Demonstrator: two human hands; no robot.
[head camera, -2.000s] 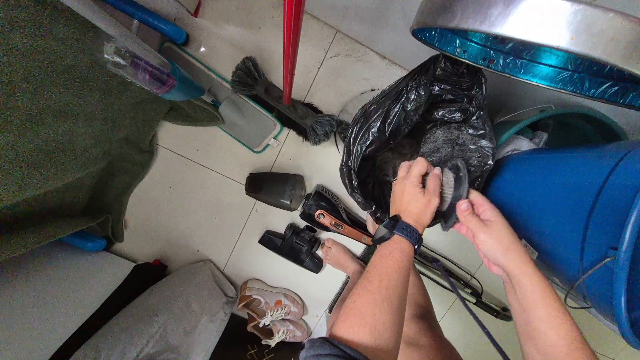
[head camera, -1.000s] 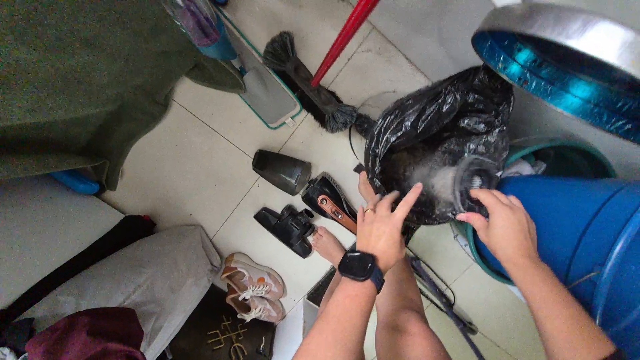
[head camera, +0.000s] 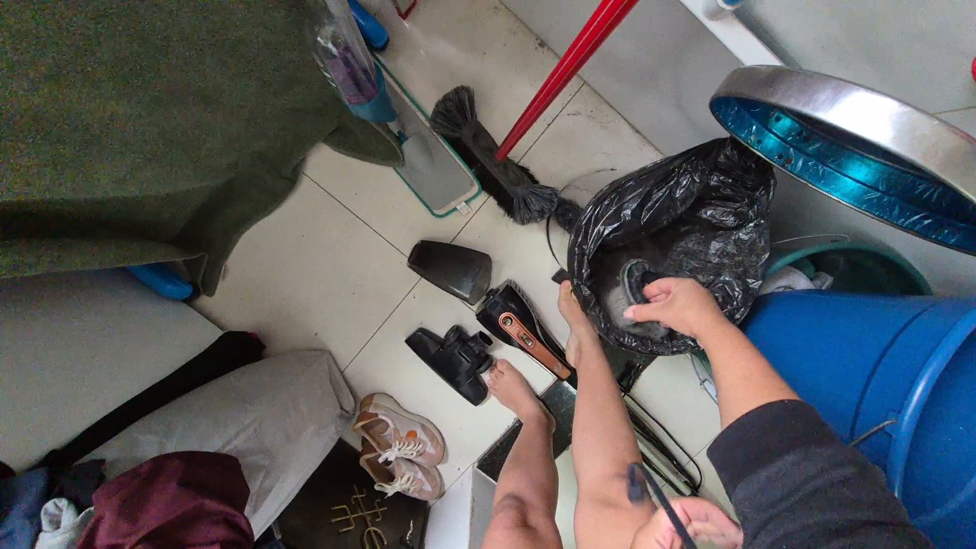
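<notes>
My right hand (head camera: 682, 305) grips a round dark vacuum filter (head camera: 634, 282) inside the mouth of a bin lined with a black plastic bag (head camera: 686, 221). Grey dust lies in the bag around the filter. Low in the view, my left hand (head camera: 686, 524) is partly hidden behind a thin dark strap or cord (head camera: 663, 499); whether it holds anything is unclear. On the floor left of the bag are a handheld vacuum body (head camera: 526, 332) with a copper-coloured panel, a dark translucent dust cup (head camera: 450, 271) and a black floor nozzle (head camera: 451, 364).
A broom head (head camera: 496, 156) with a red handle and a flat mop (head camera: 438, 164) lie beyond the dust cup. A blue plastic drum (head camera: 846, 366) and a metal-rimmed lid (head camera: 846, 152) flank the bag on the right. Shoes (head camera: 400, 442) sit near my bare feet.
My left hand has left the bag and moved down to the lower edge of the view. My right hand still holds the filter, now lower in the bag's mouth.
</notes>
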